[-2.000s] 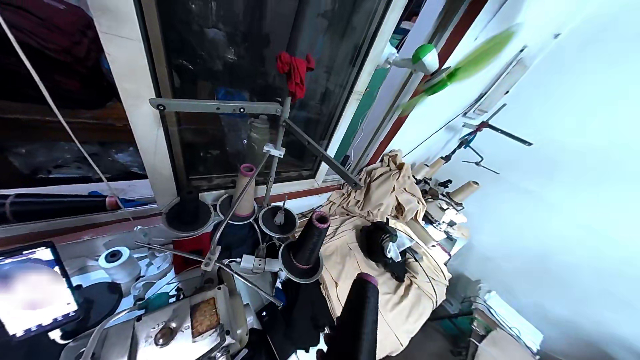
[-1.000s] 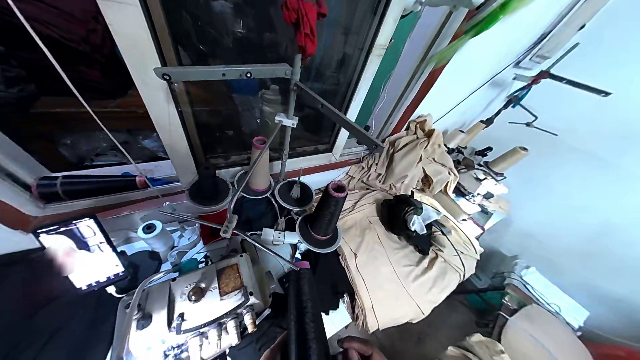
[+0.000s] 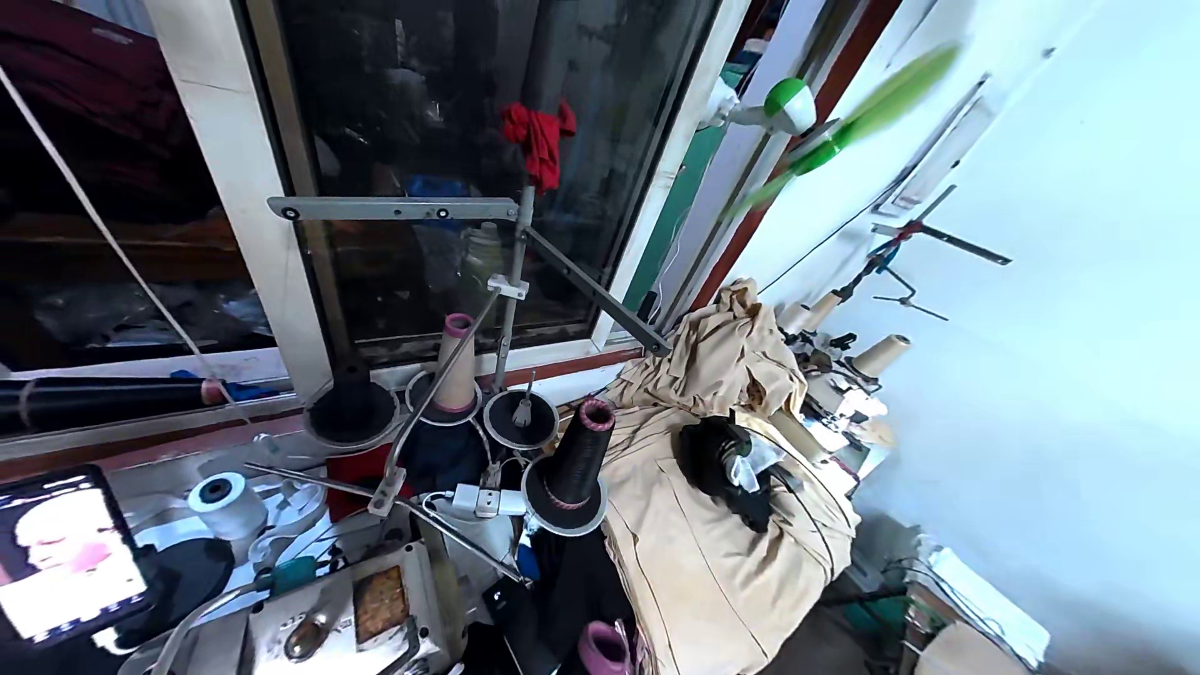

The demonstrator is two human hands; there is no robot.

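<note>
Neither of my hands shows in the current view. At the lower left stands an industrial sewing machine point(image 3: 319, 619) with a metal cover. Above it rises a metal thread stand point(image 3: 518, 253) with a red cloth point(image 3: 539, 141) tied to its pole. A cone of black thread point(image 3: 578, 459) leans on a round holder of the stand, beside a nearly bare tan cone point(image 3: 457, 366). At the bottom edge the pink end of another cone point(image 3: 605, 647) is partly cut off. Beige fabric point(image 3: 694, 553) is heaped to the right, with a black cloth bundle point(image 3: 717, 464) on it.
A lit phone point(image 3: 70, 553) and a white thread spool point(image 3: 225, 502) are at the left. A black cone point(image 3: 112, 398) lies on the window ledge. A green-bladed fan point(image 3: 834, 141) is at the upper right. Another machine point(image 3: 834, 394) with cones stands beyond the fabric.
One second ago fingers showed at the bottom edge around an upright black cone; now no hand is in view, and only a cone's pink end shows there. The view has shifted.
</note>
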